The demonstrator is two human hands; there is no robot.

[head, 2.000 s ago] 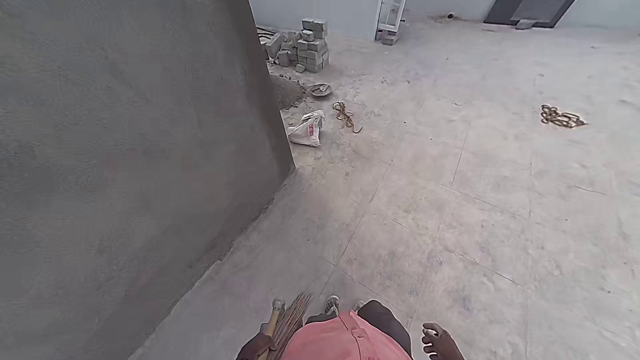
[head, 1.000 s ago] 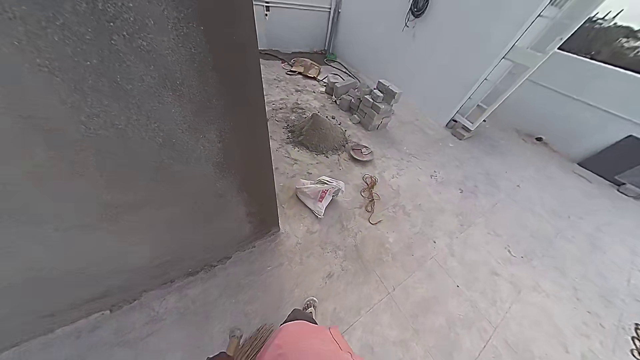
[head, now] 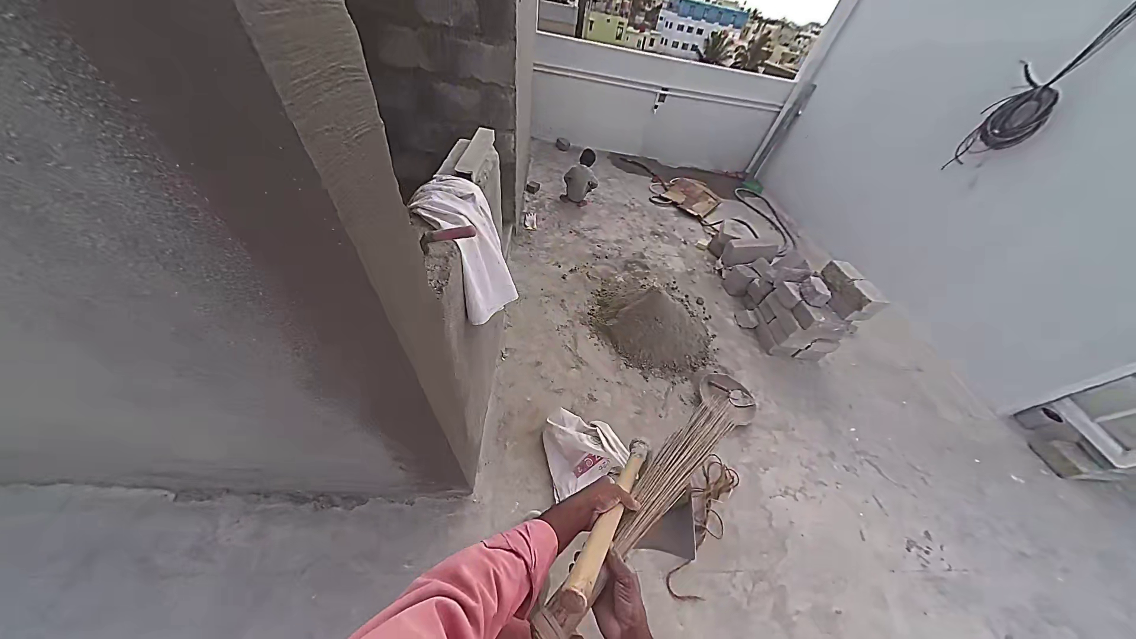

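Note:
My left hand [head: 599, 504] is closed around a thick wooden handle [head: 603, 532], whose far end carries a pale knob. Beside and partly under that handle lies a stick broom [head: 679, 470], its bristles pointing away toward a round pan [head: 728, 399] on the floor. My right hand [head: 623, 596] is at the lower end of the broom, with its fingers partly hidden. A grey flat sheet or blade [head: 670, 532] shows below the bristles; what it belongs to is unclear. Just past my left hand lies a white sack [head: 577, 448], and a brown rope [head: 714, 488] is right of the broom.
A plastered wall [head: 222, 311] stands at left, with a white cloth [head: 470, 240] and a red-handled tool [head: 448, 234] on a low ledge. Ahead are a sand heap [head: 657, 328], concrete blocks [head: 794, 306] and a small crouching person [head: 579, 179]. Coiled cable [head: 1016, 120] hangs at right.
The wooden handle and broom, low beside my body earlier, are now held out in front with both hands near them. The view has swung left toward the sand heap and blocks.

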